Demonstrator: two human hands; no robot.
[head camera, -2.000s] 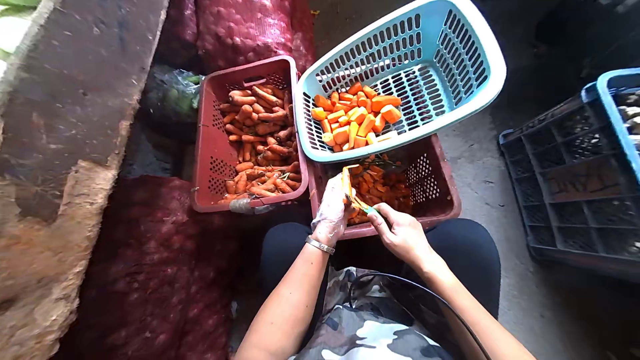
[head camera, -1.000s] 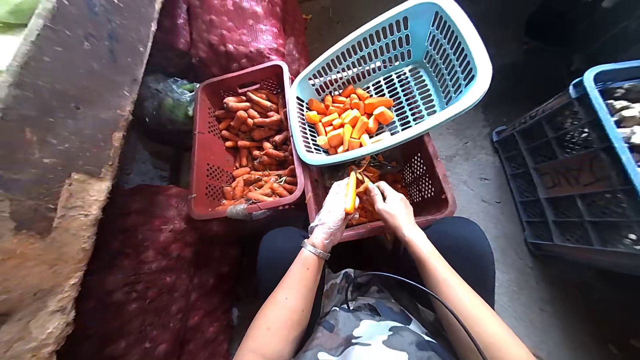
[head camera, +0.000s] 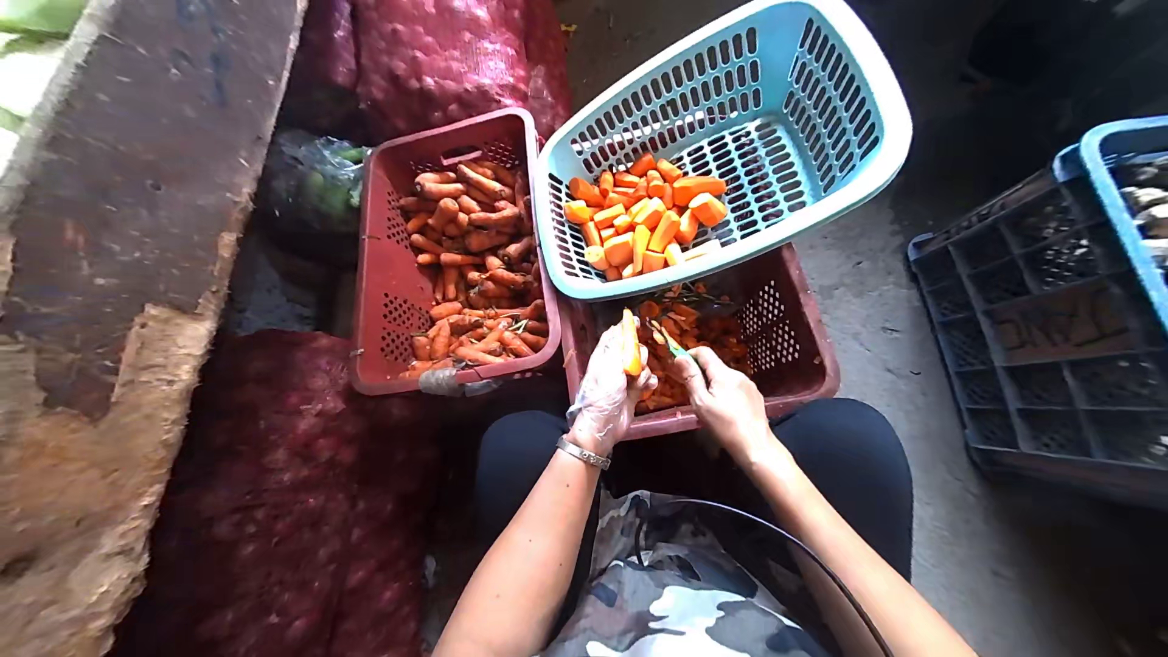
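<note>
My left hand (head camera: 607, 383), in a thin clear glove, is closed around a carrot (head camera: 631, 342) that points up and away from me. To its right, my right hand (head camera: 725, 392) grips a green-handled peeler or knife (head camera: 673, 345); its exact kind is not clear. A small gap shows between the tool and the carrot. Both hands are over a red crate (head camera: 808, 338) holding carrot scraps (head camera: 680, 319). Resting partly on this crate, a light blue basket (head camera: 876, 155) contains peeled carrot pieces (head camera: 648, 214). Unpeeled carrots (head camera: 474, 246) fill much of another red crate (head camera: 370, 301) on the left.
Dark red mesh sacks (head camera: 292, 493) lie at the left, beside a worn wooden board (head camera: 137, 228). More red sacks (head camera: 438, 55) stand behind the crates. A dark blue crate (head camera: 1031, 338) is on the right, next to grey floor (head camera: 849, 274). A cable crosses my lap.
The tool, close against the carrot a second ago, is now a little apart from it on the right. My left hand still holds a carrot.
</note>
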